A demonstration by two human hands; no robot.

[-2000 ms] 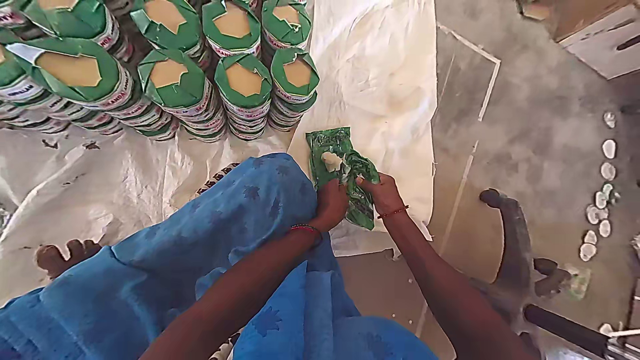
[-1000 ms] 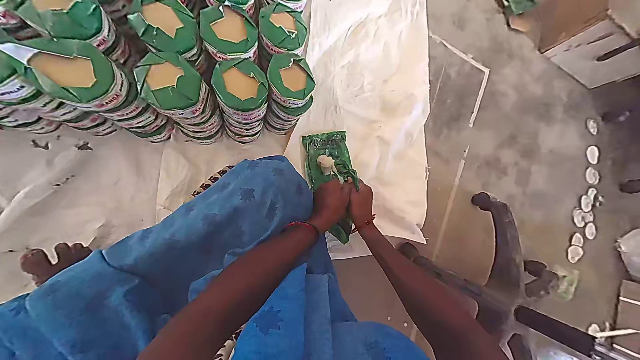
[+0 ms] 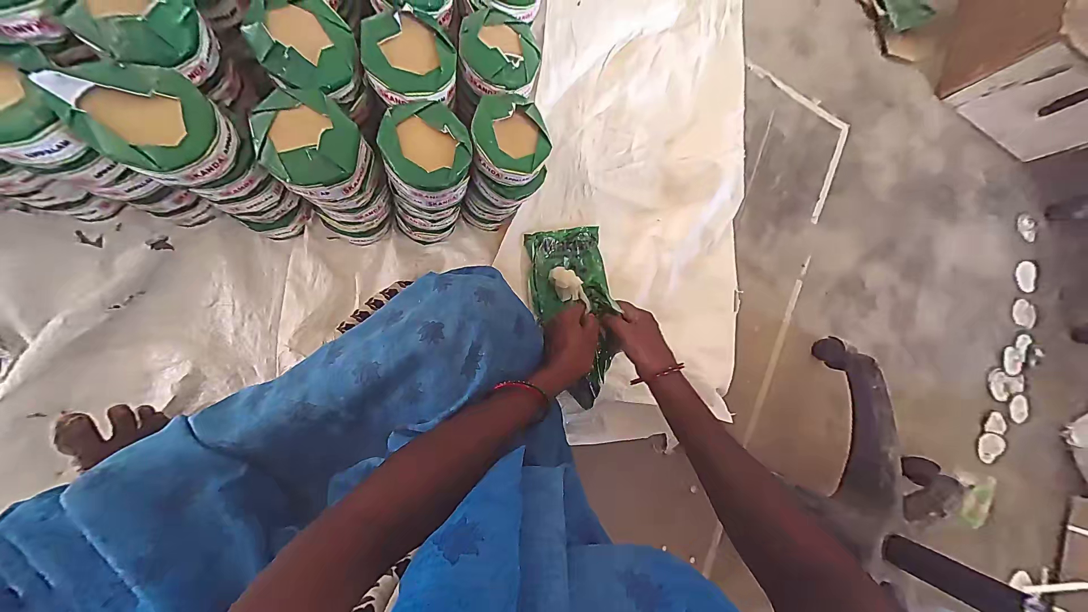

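A flat green printed wrapper [image 3: 586, 263] lies beside my raised knee, with an off-white lump of soft material [image 3: 568, 284] on it. My left hand [image 3: 571, 344] is at the lump's lower edge, its fingers bent over the wrapper. On the right side, my right hand [image 3: 636, 336] pinches the green plastic's edge between thumb and fingers. The two hands are close together, and a crumpled dark green part hangs below them. What lies under the left fingers is hidden.
Stacks of round packs with green wrapped ends [image 3: 423, 140] stand at upper left on a whitish sheet [image 3: 650, 153]. A wheeled chair base [image 3: 867, 425] is at right. Whitish discs [image 3: 1024, 314] lie on the concrete floor; a box [image 3: 1033, 102] sits at upper right.
The loose green plastic bunched up in the hands two seconds ago now lies lower and flatter. My right hand has come down closer to my left.
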